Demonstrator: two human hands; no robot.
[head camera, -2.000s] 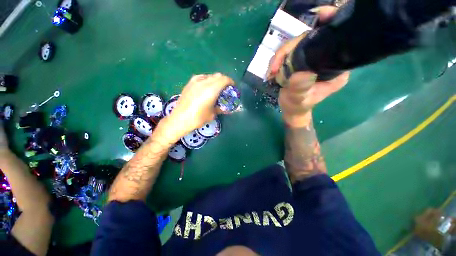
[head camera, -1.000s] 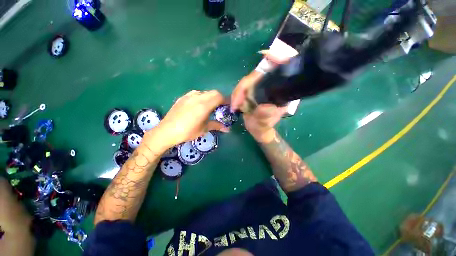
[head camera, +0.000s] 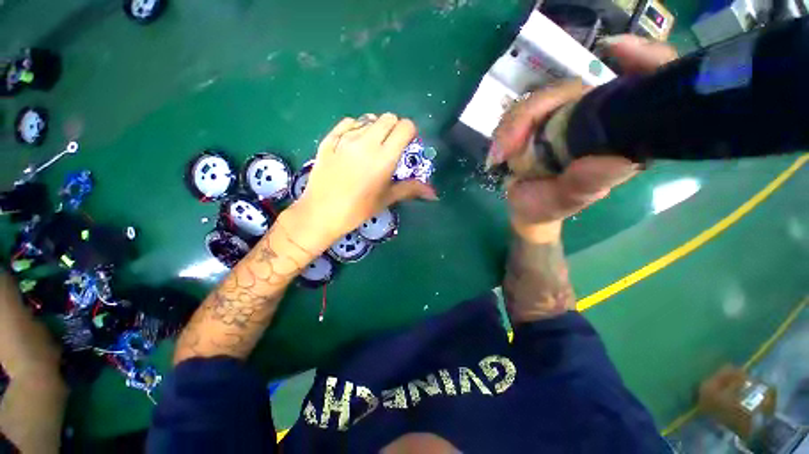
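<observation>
My left hand (head camera: 359, 173) holds a small round wired unit (head camera: 414, 162) between thumb and fingers, its silver-blue top facing up. My right hand (head camera: 554, 160) grips the tan lower end of a thick black electric screwdriver (head camera: 692, 111), which lies slanted across the upper right. Its tip is near the dark front edge of the white parts box (head camera: 532, 62), beside a heap of small screws (head camera: 487, 177). The tip itself is hidden by my fingers. The driver is apart from the unit.
Several round discs (head camera: 267, 177) with white faces lie left of and under my left forearm. A wired parts heap (head camera: 89, 288) is at the left, near another person's arm (head camera: 31, 363). A yellow floor line (head camera: 674, 259) and a brown carton (head camera: 732, 399) are at the right.
Since one second ago, my right hand and the driver have moved from the held unit up and right to the screw heap and box. My left hand still holds the unit, slightly higher.
</observation>
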